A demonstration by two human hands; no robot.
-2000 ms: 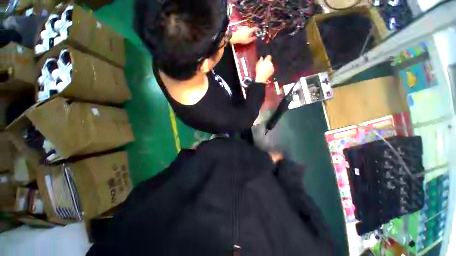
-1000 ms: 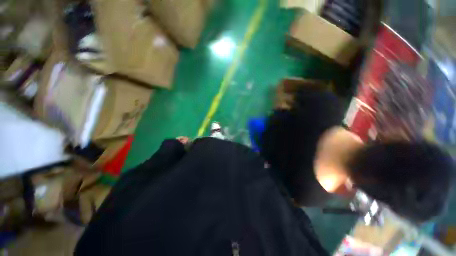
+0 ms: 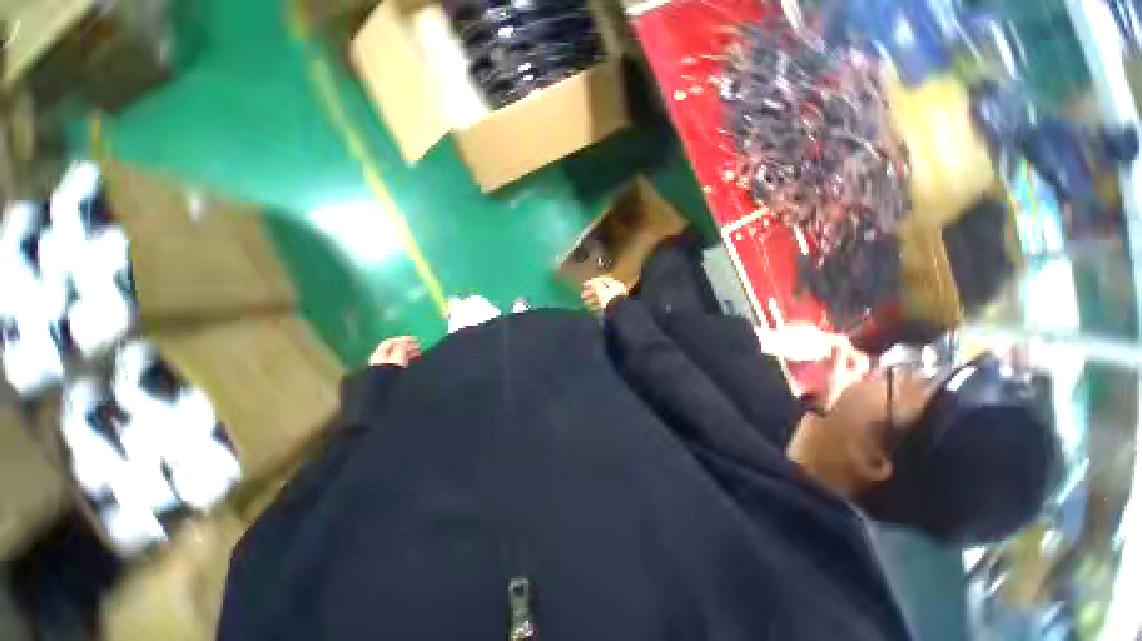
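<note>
My left hand (image 3: 396, 352) is small and blurred at the left edge of my black jacket, with no object visible in it. My right hand (image 3: 604, 294) shows past my right sleeve, fingers loosely apart and empty. Neither hand touches a part. Nearest in front is a small open carton (image 3: 654, 220) on the floor, with dark contents I cannot make out. Beyond it stands a larger open carton (image 3: 539, 135) holding shiny black parts. A tangled pile of wired modules (image 3: 814, 132) lies on the red bench mat (image 3: 695, 75) at the upper right.
A person (image 3: 989, 451) in black sits close on my right, a hand at the red bench. Cartons (image 3: 207, 263) line the left side, with white-and-black parts (image 3: 144, 438) beside them. Green floor with a yellow line (image 3: 376, 188) runs ahead between cartons and bench.
The view has swung from the bench side to the aisle. The seated person now shows at my right. Both my hands show more clearly; the cartons and red bench have shifted in view.
</note>
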